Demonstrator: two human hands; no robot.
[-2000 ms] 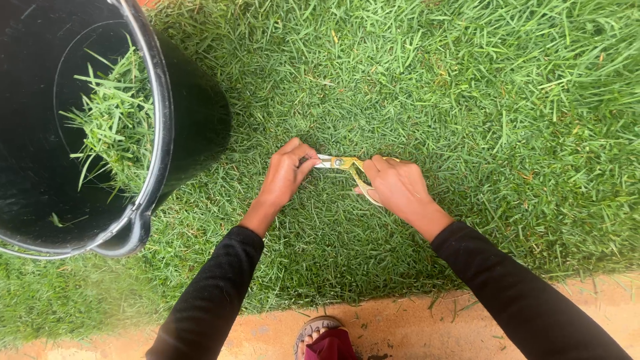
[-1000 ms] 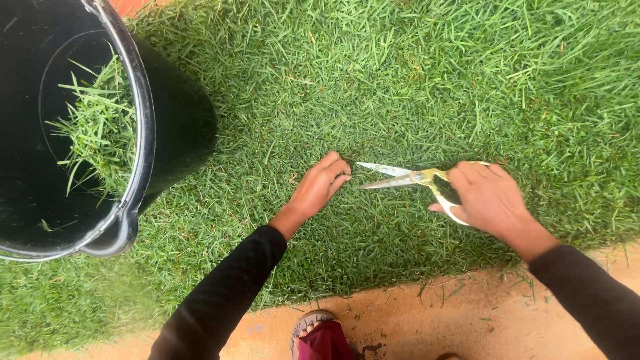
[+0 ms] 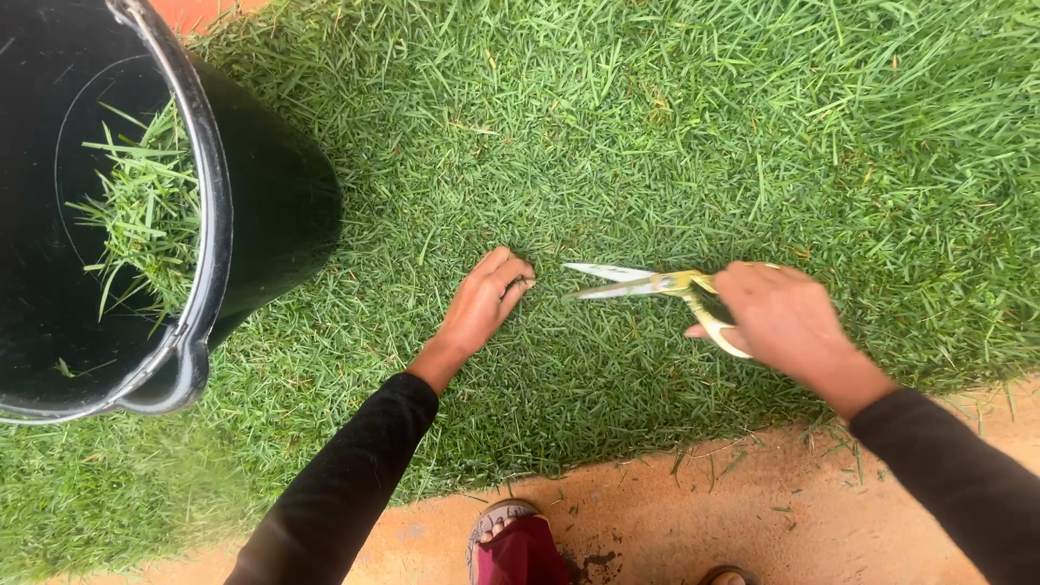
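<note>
My right hand [image 3: 776, 321] holds a pair of scissors [image 3: 666, 283] by gold-coloured handles, with the two metal blades spread and pointing left, low over the grass [image 3: 569, 187]. Just left of the blade tips, my left hand [image 3: 487, 296] rests at the grass with its fingertips pinched together. Whether blades of grass are between those fingertips is too small to tell. A black plastic bucket [image 3: 280, 187] stands at the upper left, with a clump of cut grass [image 3: 154, 211] inside against its wall.
A wire handle runs along the bucket's rim. Longer grass grows at the upper right. An orange-brown paved edge [image 3: 691, 496] borders the lawn at the bottom, with scattered clippings and my sandalled foot [image 3: 500, 520] on it.
Two seconds ago the scissors were closed beside my left fingers; now their blades are apart. My right hand has moved right, away from my left hand.
</note>
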